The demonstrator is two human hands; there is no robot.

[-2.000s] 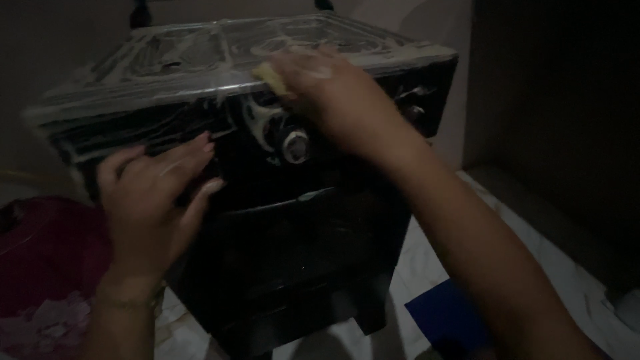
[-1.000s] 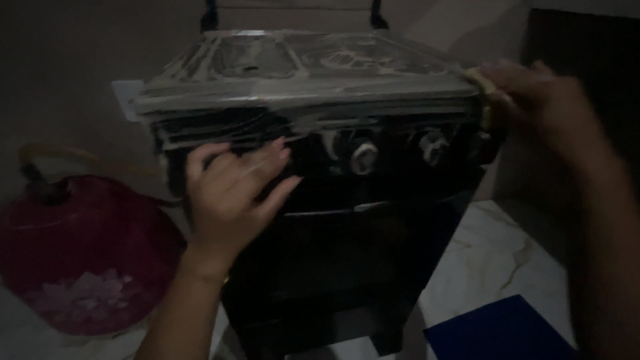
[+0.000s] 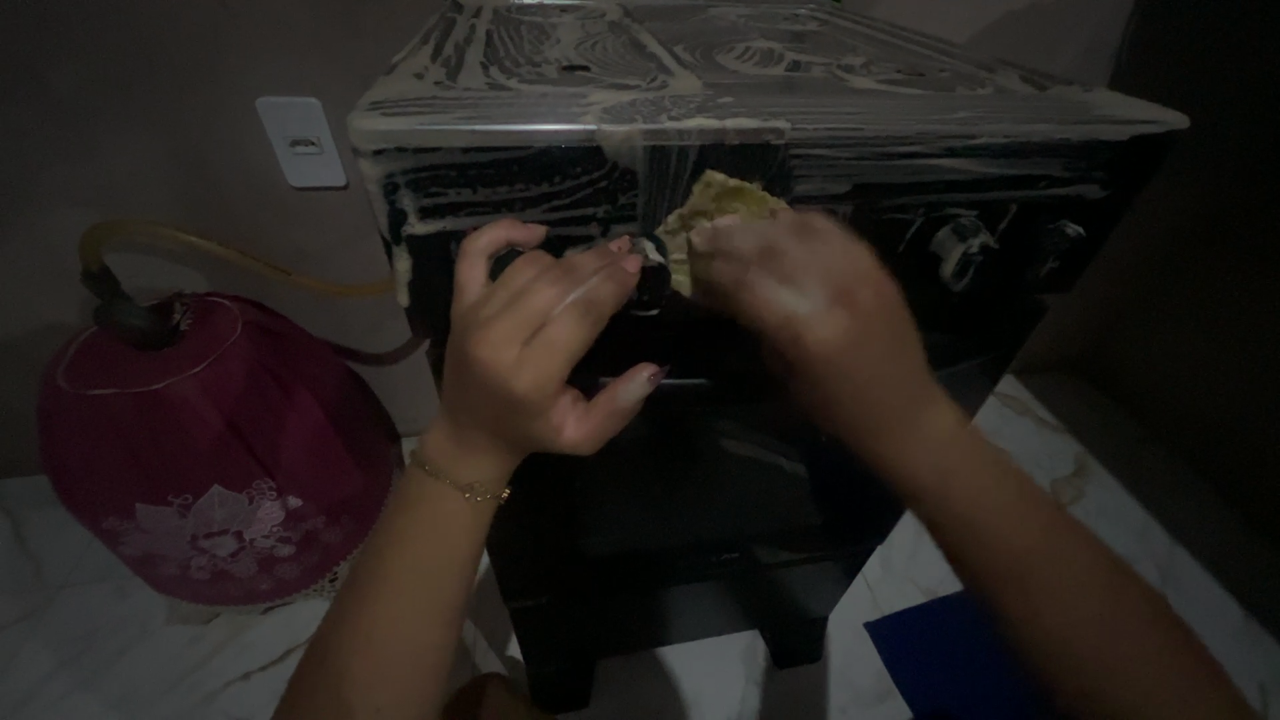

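A black gas stove stands before me, its cooktop and front panel streaked with pale foam. My right hand is shut on a yellowish sponge, pressed to the panel beside a dark knob. My left hand, fingers spread, rests against the panel just left of that knob; it seems to hold nothing. Further right on the panel is a foamy knob, with another knob past it.
On the left, a gas cylinder under a magenta cloth cover connects to a yellowish hose. A white wall outlet is above it. A blue flat object lies on the marble-patterned floor at lower right.
My right hand has moved with the sponge from the stove's right front corner to the front panel, close to my left hand. The view has moved closer to the stove.
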